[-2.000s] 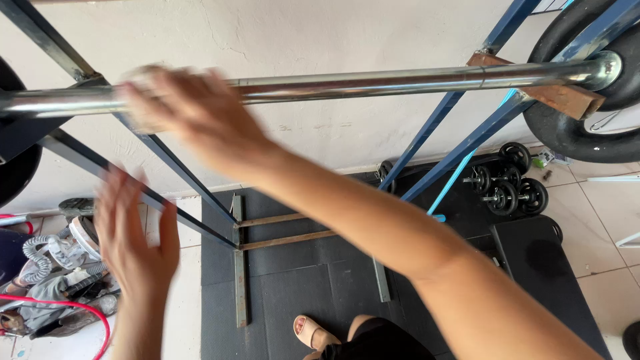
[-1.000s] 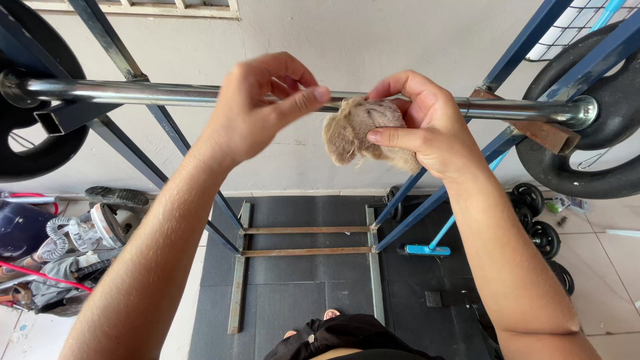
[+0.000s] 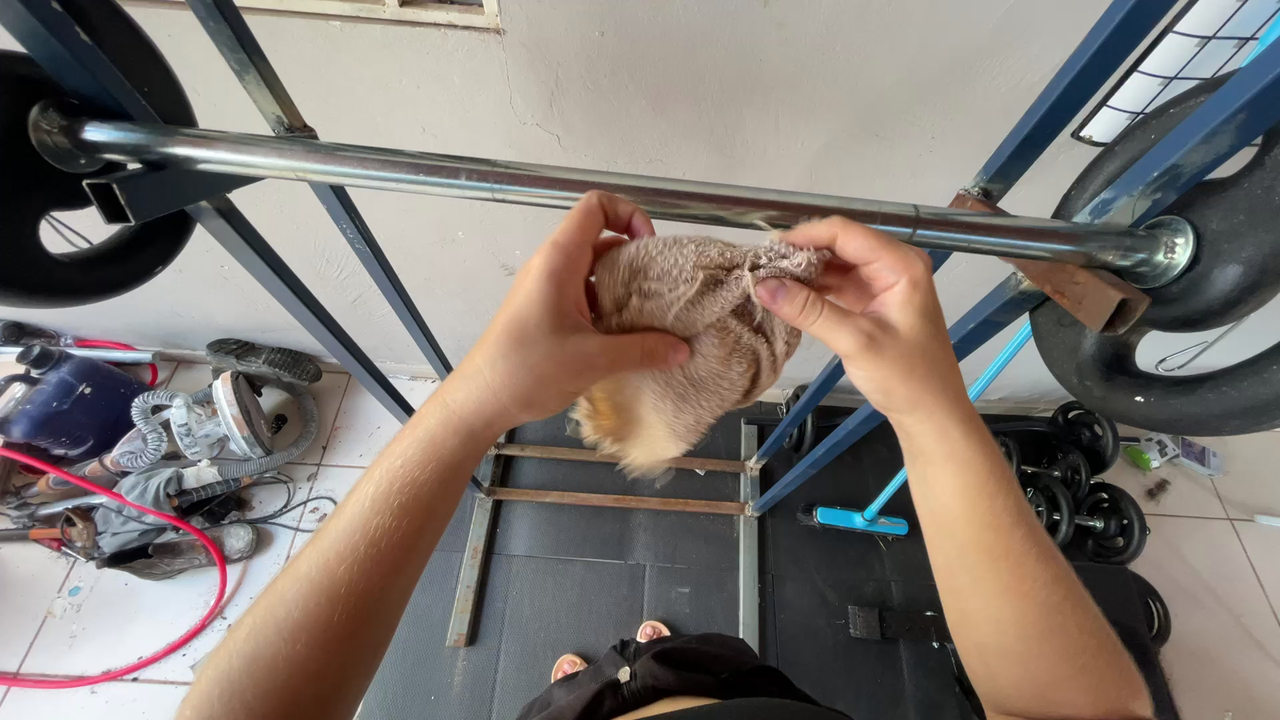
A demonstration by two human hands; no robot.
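Note:
A worn, fuzzy beige cloth is bunched between my two hands, just below a shiny metal barbell. My left hand grips the cloth's left side, thumb across its front. With thumb and fingers, my right hand pinches its upper right edge. The barbell lies across a blue metal rack, over a dark bracket at left and a rusty bracket at right. Black weight plates are on both ends, the left one partly cut off and the right one beside the rusty bracket.
Blue uprights slope down to the rack's base with rusty crossbars. A blue broom and several dumbbells are at right on black matting. At left lie a red hose, a respirator-like mask and a dark blue container.
My left hand, blurred and apart from the cloth a second ago, has come down onto it. Both hands now hold the cloth, which is more spread out below the bar.

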